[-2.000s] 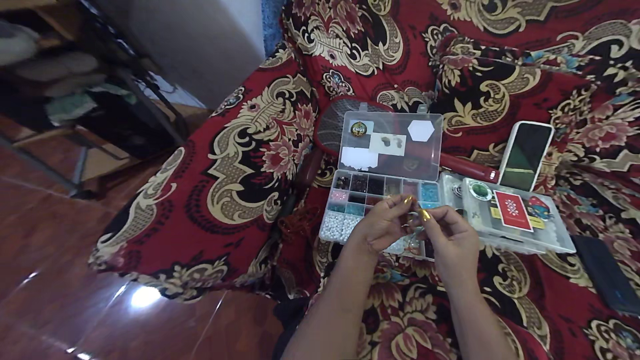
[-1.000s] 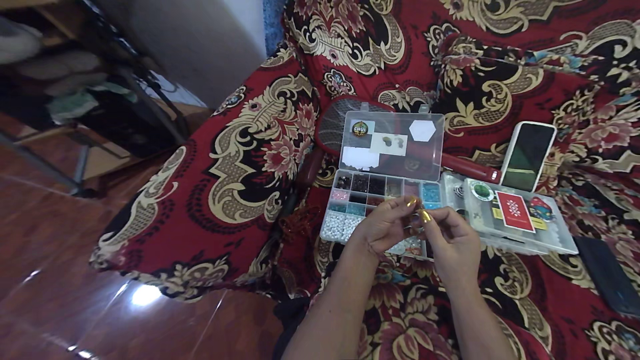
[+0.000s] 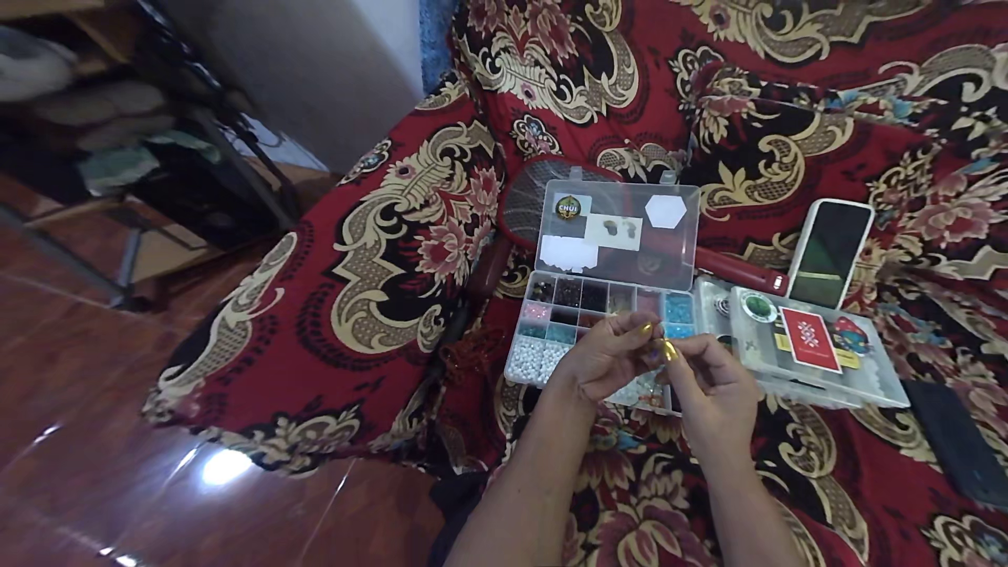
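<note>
My left hand (image 3: 610,358) and my right hand (image 3: 713,386) meet over the front right part of an open plastic bead organizer (image 3: 520,323). Thumbs and fingertips of both hands pinch something tiny between them, perhaps beads or a strand; it is too small to make out. Gold polish shows on the nails. The organizer's compartments hold white beads (image 3: 535,360), pink beads (image 3: 535,312), blue beads (image 3: 678,309) and dark beads (image 3: 568,293). Its clear lid (image 3: 669,256) stands raised behind, with stickers and paper pieces on it. My hands hide some front compartments.
Right of the organizer lie closed plastic cases (image 3: 874,378) with a red card (image 3: 809,339) on top. A white-framed phone (image 3: 831,252) leans behind them, and a dark phone-like object (image 3: 957,441) lies far right. Behind the organizer is a red electric swatter (image 3: 543,197) on the patterned sofa cover (image 3: 378,276).
</note>
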